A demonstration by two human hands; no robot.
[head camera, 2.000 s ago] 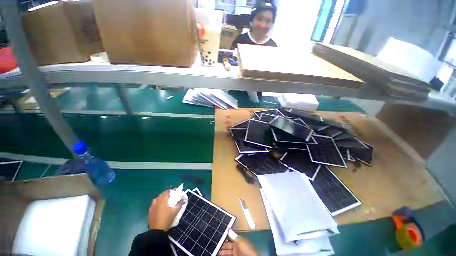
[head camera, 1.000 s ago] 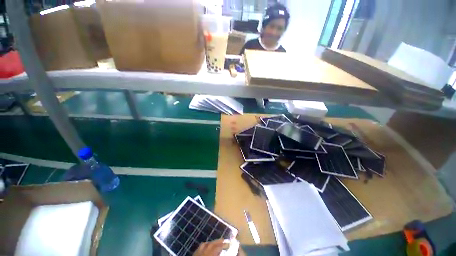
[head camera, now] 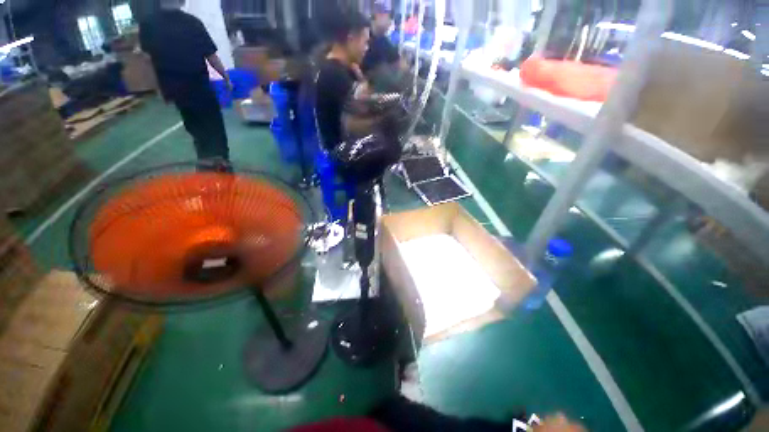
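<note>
The view is turned to the left, and the work area is almost wholly below the bottom edge. A dark sleeve runs along the bottom to a blurred, cut-off hand, which looks like my left hand. A small piece with white edges, perhaps a panel corner, shows beside it. The fingers are hidden, so its grip cannot be told. My right hand is not in view. The open carton with a white stack stands on the bench left of the hand.
A blue-capped bottle stands right of the carton. An orange floor fan and a black stand are left of the bench. Framed panels lie behind the carton. Several people are beyond. A slanted post supports the right shelf.
The view has swung left, bringing in the fan and people. The panel pile, white sheets and the right hand have left the picture. The carton now appears near the centre.
</note>
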